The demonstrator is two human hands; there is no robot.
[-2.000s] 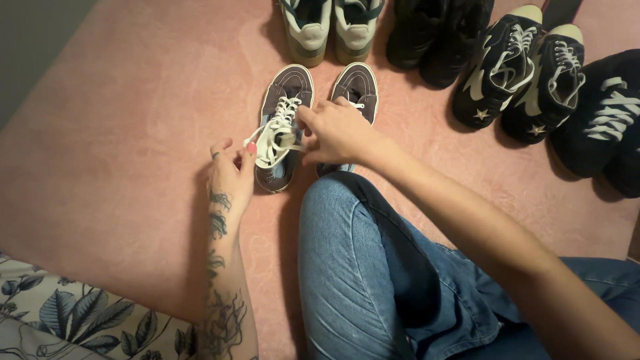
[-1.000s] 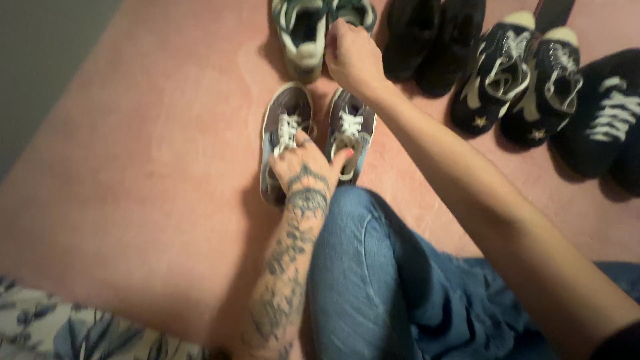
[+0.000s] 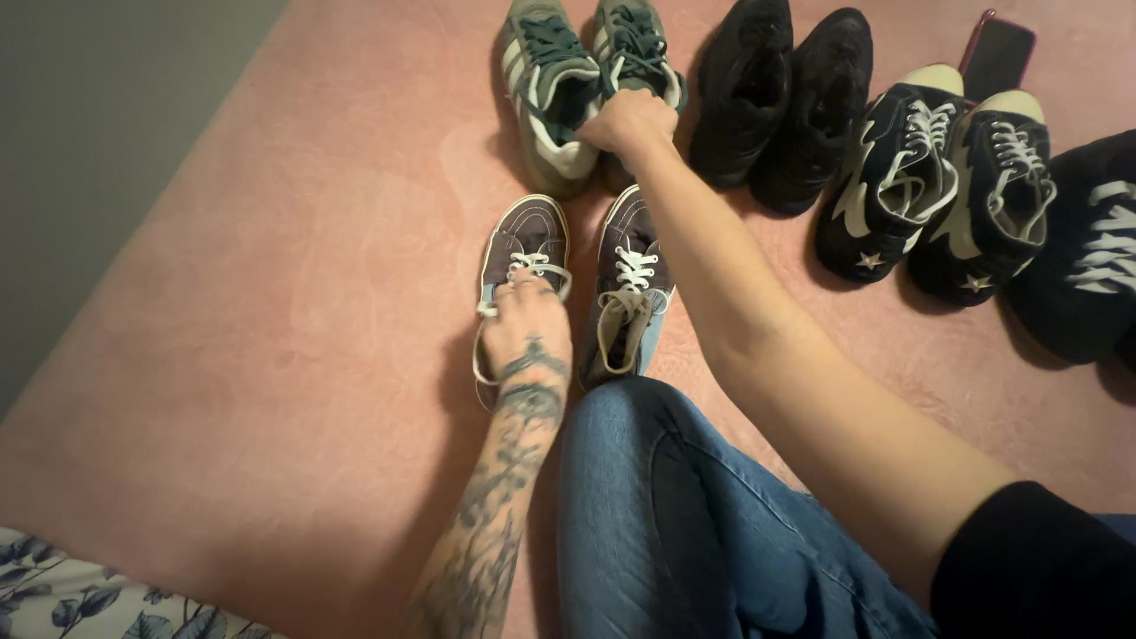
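Note:
A pair of dark, high-top canvas sneakers with white laces and light blue sides stands on the pink floor before my knee. My left hand (image 3: 530,333) lies over the opening of the left sneaker (image 3: 531,224); its fingertips are at the laces, and whether they grip is hidden. Beside it stands the right sneaker (image 3: 632,266), its laces crossed over the tongue. Farther forward, my right hand (image 3: 632,124) is at the heel opening of the right green sneaker (image 3: 632,44), fingers bent and partly hidden. The left green sneaker (image 3: 555,98), with white stripes, is next to that hand.
Black shoes (image 3: 745,98), black sneakers with star marks (image 3: 932,191) and a large black sneaker with white laces (image 3: 1087,257) line the right side. A phone (image 3: 998,58) lies behind the star-marked pair. Leaf-patterned fabric (image 3: 89,595) is at bottom left, a grey surface (image 3: 106,133) upper left.
Two seconds ago both hands were at the dark pair, around the left sneaker's loose laces. My right hand has moved forward to the green pair. My left hand has stayed at the left dark sneaker.

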